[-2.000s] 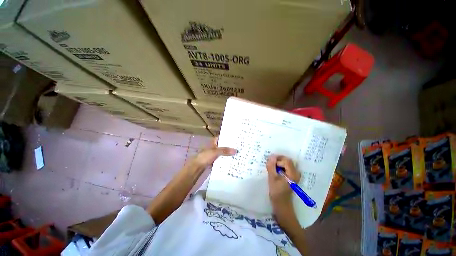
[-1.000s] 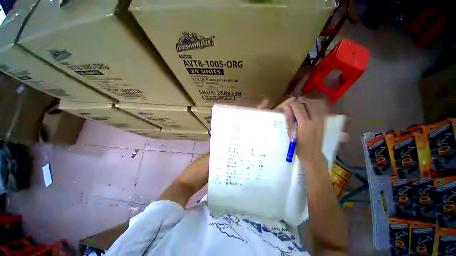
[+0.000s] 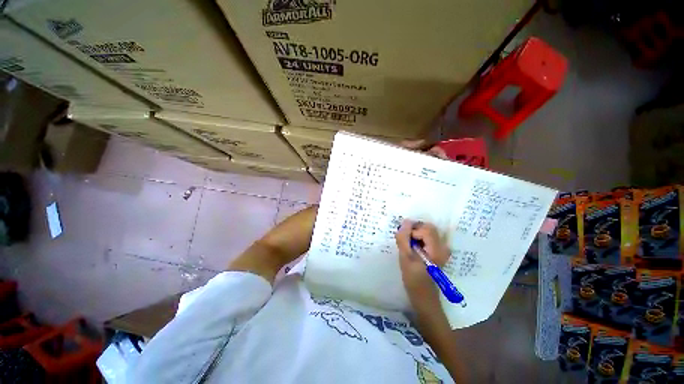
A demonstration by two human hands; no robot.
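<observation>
An open notebook [image 3: 352,247] with handwritten columns lies in front of my body, tilted. My right hand [image 3: 422,251] holds a blue pen [image 3: 441,281], its tip end near the middle of the open pages. My left forearm goes behind the notebook from the left. Only a few fingers of my left hand [image 3: 424,148] show at the notebook's top edge, with the rest hidden behind it; they support it from below.
Large brown cartons [image 3: 322,82] stand ahead and left. A red stool [image 3: 517,82] stands at upper right, with a red thing [image 3: 465,151] just beyond the notebook. Orange and black retail boxes [image 3: 604,225] are at right. An open carton [image 3: 75,146] is at left.
The notebook, turned up with my right hand at its top edge a second ago, now lies open with both pages showing. My right hand has moved down onto the pages with the pen.
</observation>
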